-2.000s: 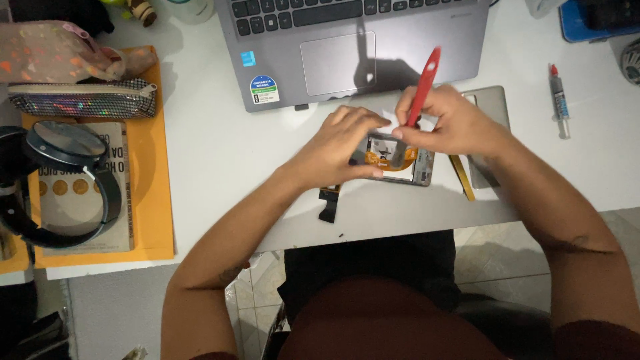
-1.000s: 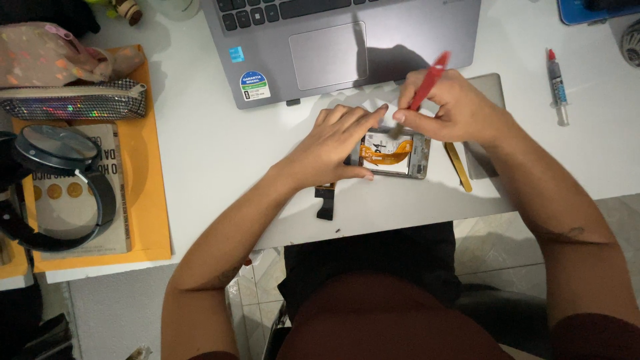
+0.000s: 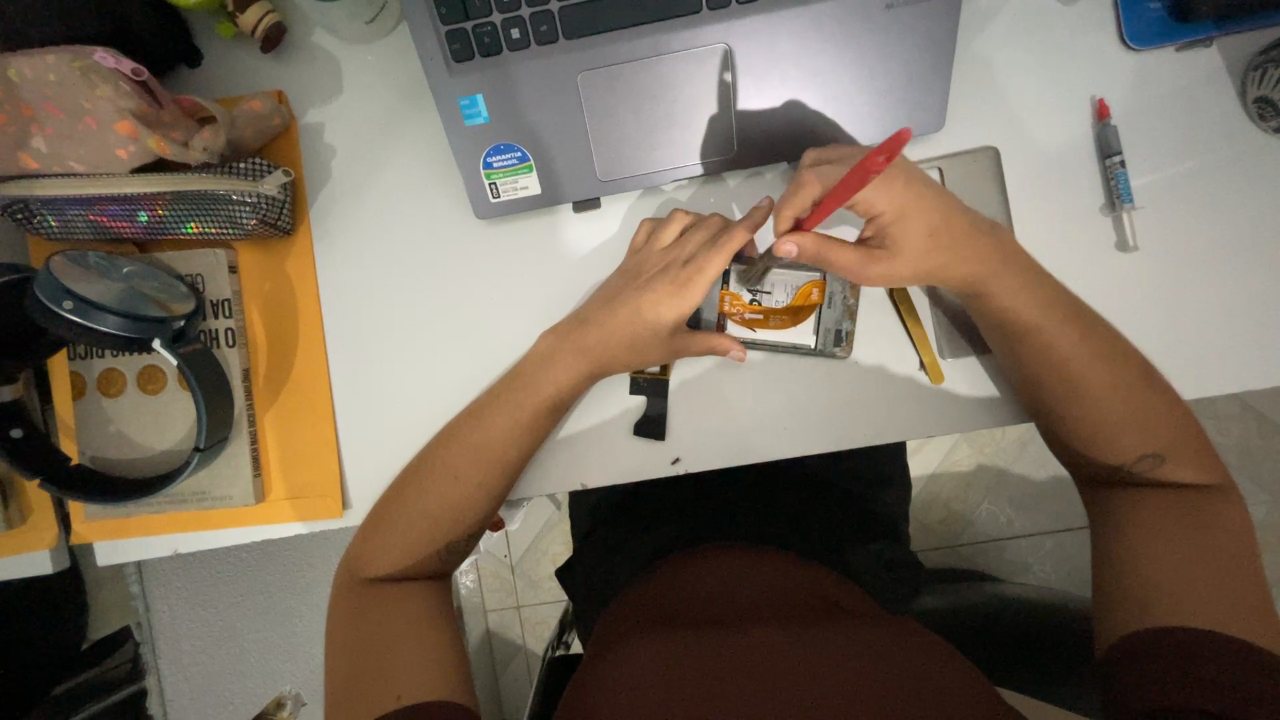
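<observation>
An opened smartphone body (image 3: 838, 330) lies on the white table, its battery and an orange flex cable (image 3: 775, 316) exposed. My left hand (image 3: 680, 285) grips the phone's left end, thumb at the lower edge and fingers at the upper one. In my right hand (image 3: 870, 215) is a red-handled brush (image 3: 858, 180), tilted, its bristles down on the upper left of the battery area. A black flex part (image 3: 652, 405) lies below my left hand. Right of the phone are gold-coloured tweezers (image 3: 915, 335) and a grey phone back cover (image 3: 980, 190), partly hidden by my right hand and forearm.
A grey laptop (image 3: 530, 110) stands just beyond the phone. At right lie a syringe with a red cap (image 3: 1116, 175) and a blue object (image 3: 1150, 25). Headphones (image 3: 205, 400), a book (image 3: 235, 300), a yellow envelope (image 3: 320, 430) and pouches (image 3: 150, 205) are at left.
The brush in my right hand has moved left over the phone since one second ago, from near its upper right part. My left hand stays at the phone's left end.
</observation>
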